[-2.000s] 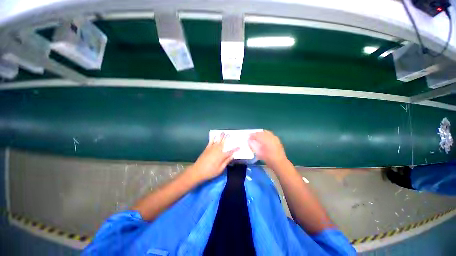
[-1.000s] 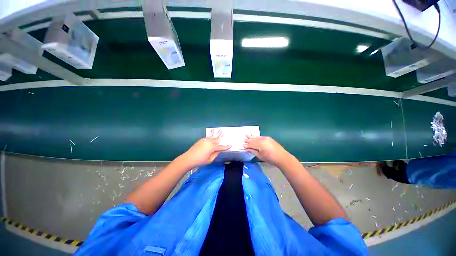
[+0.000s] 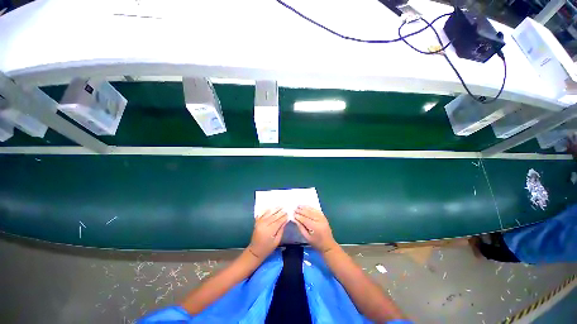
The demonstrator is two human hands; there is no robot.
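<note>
A white retail box (image 3: 288, 197) rests at the near edge of the green conveyor belt, in front of my waist. Its top is a plain white panel, and a greyish side faces me. My left hand (image 3: 270, 229) lies on the left part of the panel, fingers pointing forward. My right hand (image 3: 312, 226) lies on the right part, its fingertips close to the left hand's. Both hands are bare and press on the box. The thumbs are hard to make out.
White boxes (image 3: 266, 117) stand on the far belt beyond a pale rail (image 3: 221, 151). A white shelf (image 3: 209, 38) above holds a black electrical unit (image 3: 471, 37) with cables. Pale strips heap (image 3: 536, 190) on the belt at right. Another person's blue sleeve (image 3: 545, 237) is at right.
The view has tilted up, showing more shelf. Both hands have moved closer together on the box panel and lie flatter, with fingers pointing more forward. The box remains at the belt's near edge.
</note>
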